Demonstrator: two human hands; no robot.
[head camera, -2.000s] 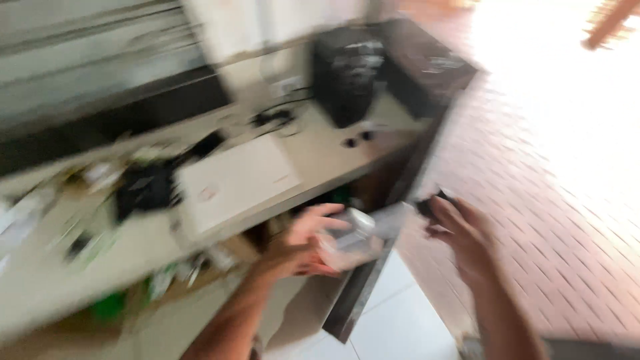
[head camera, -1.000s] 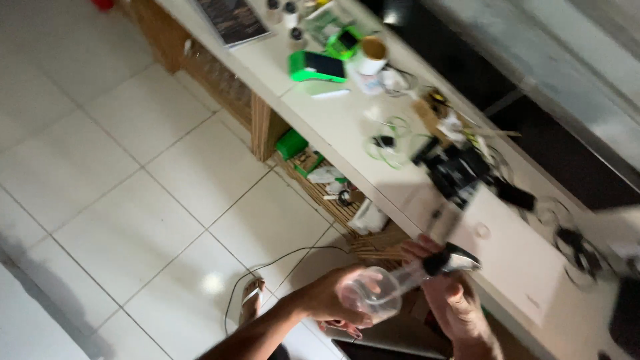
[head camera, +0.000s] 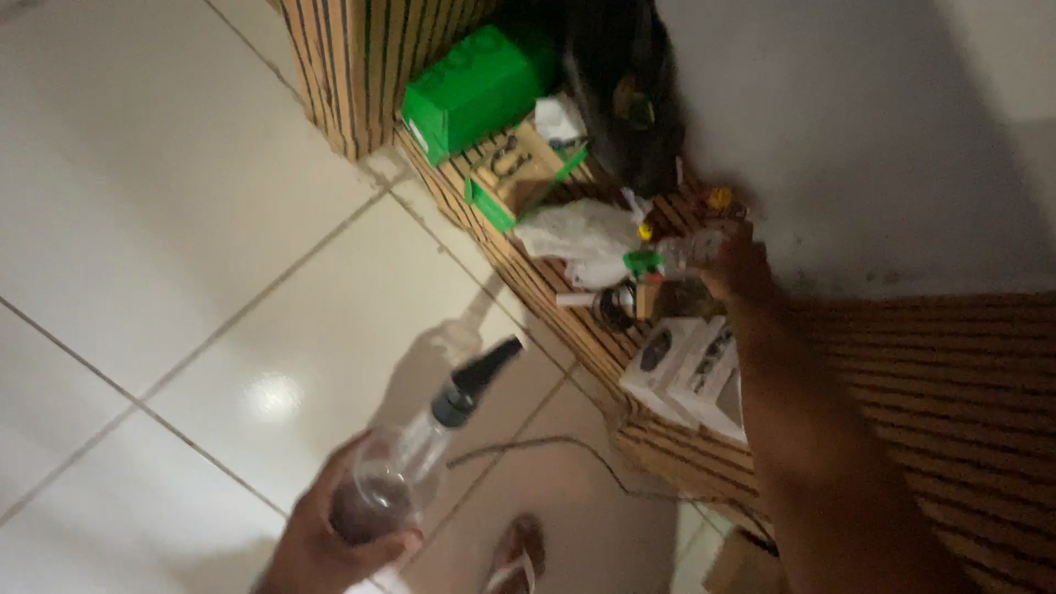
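My left hand (head camera: 346, 520), at the lower left, grips a clear plastic cup (head camera: 379, 495). Out of the cup leans a clear tube-like piece with a black tapered nozzle (head camera: 470, 384). My right hand (head camera: 734, 260) reaches into the low shelf, its fingers around or against a clear plastic item (head camera: 693, 252); blur and shadow leave the grip unclear. Just left of that hand lie a green plastic piece (head camera: 643, 263) and a crumpled clear plastic bag (head camera: 582, 235). White boxes (head camera: 689, 371) stand below it.
A green box (head camera: 470, 91), an open cardboard box (head camera: 524, 169) and a black bag (head camera: 627, 99) sit on the striped shelf (head camera: 577, 338). A dark cable (head camera: 569, 440) runs over the tiled floor near a sandalled foot (head camera: 520, 557). A pale wall (head camera: 858, 148) stands behind.
The view has swung down to the low shelf. My right hand has left the black-nozzled piece and now reaches among the shelf items. The cup and nozzle piece remain with my left hand.
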